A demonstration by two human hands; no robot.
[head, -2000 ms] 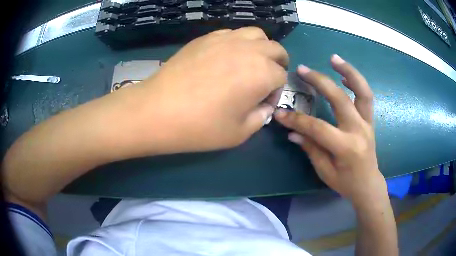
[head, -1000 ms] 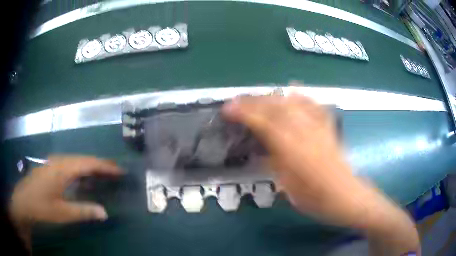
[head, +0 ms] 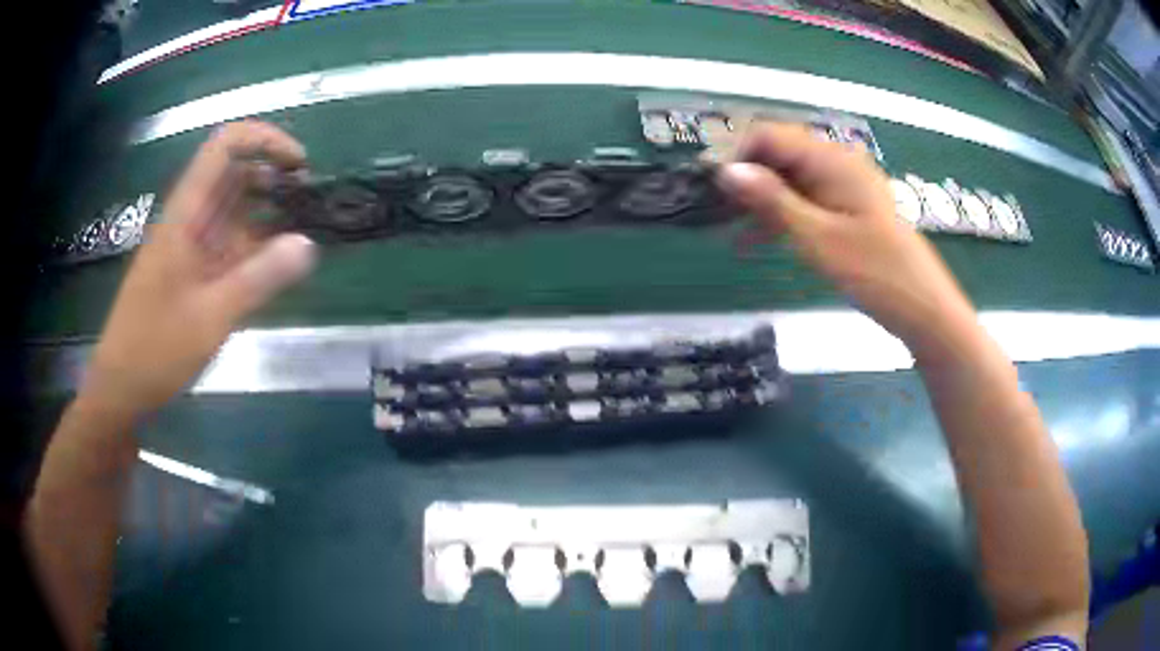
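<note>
My left hand (head: 235, 235) and my right hand (head: 814, 210) hold the two ends of a dark strip-shaped fixture (head: 496, 201) with four round openings or parts in a row, raised above the far side of the bench. It is slightly blurred. A silver carrier jig (head: 617, 528) with scalloped lobes lies flat on the green surface nearest me, touched by neither hand. Between them stands a dark stack of fixtures (head: 579, 397) with notched layers.
Tweezers (head: 204, 477) lie at left. A white strip (head: 878, 343) crosses behind the stack. On the green belt beyond are a silver fixture (head: 674, 121) partly behind my right hand, loaded fixtures (head: 960, 206) at right and another (head: 102, 229) at far left.
The view has shifted. My right hand has moved from over the stack to the far side, and my left hand has risen from the lower left. Both now hold the dark fixture; the silver jig lies uncovered.
</note>
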